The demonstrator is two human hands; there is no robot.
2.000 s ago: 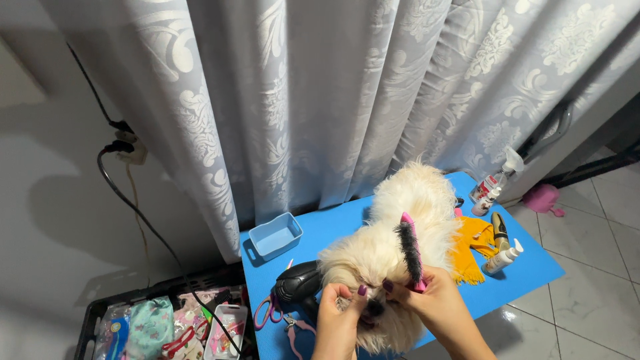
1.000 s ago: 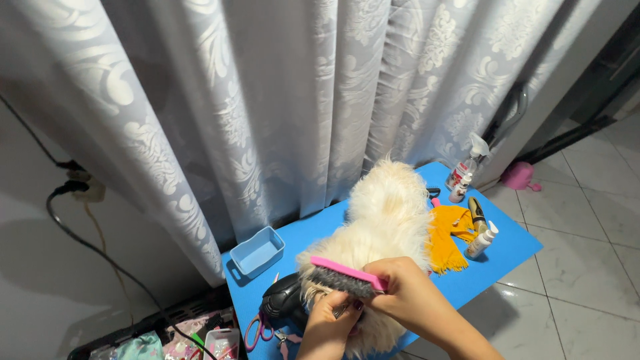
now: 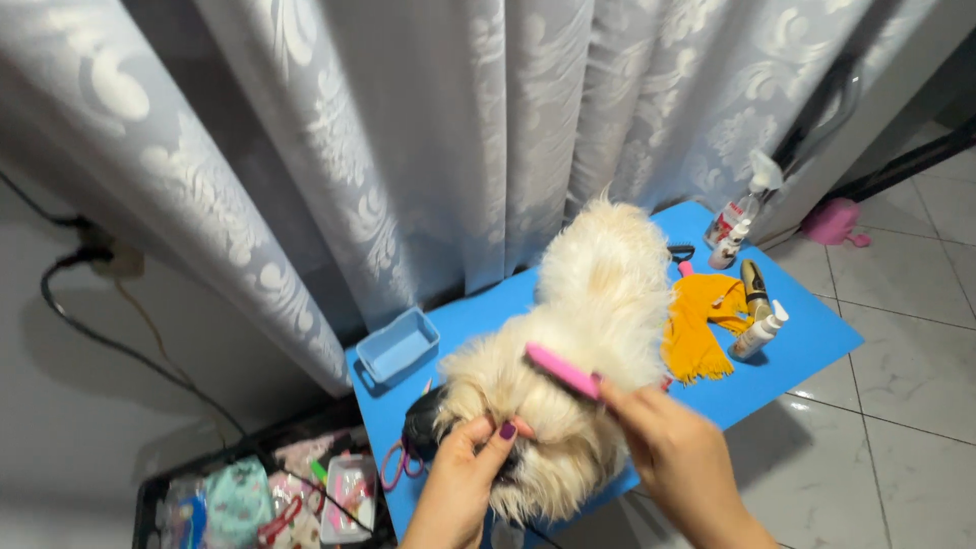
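A cream-coloured long-haired dog (image 3: pixel 602 282) is on a blue tabletop (image 3: pixel 793 328), its head toward me. My right hand (image 3: pixel 671 435) grips a pink brush (image 3: pixel 563 369), whose bristle side lies against the fur at the back of the dog's head. With thumb and fingers pinched together, my left hand (image 3: pixel 476 465) holds fur on the dog's face. Behind that hand, a black hair dryer (image 3: pixel 425 423) lies partly hidden by the head, with pink-handled scissors (image 3: pixel 400 463) beside it.
At the table's left corner stands a light blue basket (image 3: pixel 398 347). On the right are an orange cloth (image 3: pixel 698 320), a gold clipper (image 3: pixel 755 290), a pump bottle (image 3: pixel 759 334) and a spray bottle (image 3: pixel 743 206). A black crate (image 3: pixel 145 496) of supplies and a hanging cord (image 3: pixel 145 354) are at left.
Two seconds ago both hands were at the dog's face, the brush upright in my right hand. The brush now lies farther back on the head, while my left hand remains at the face.
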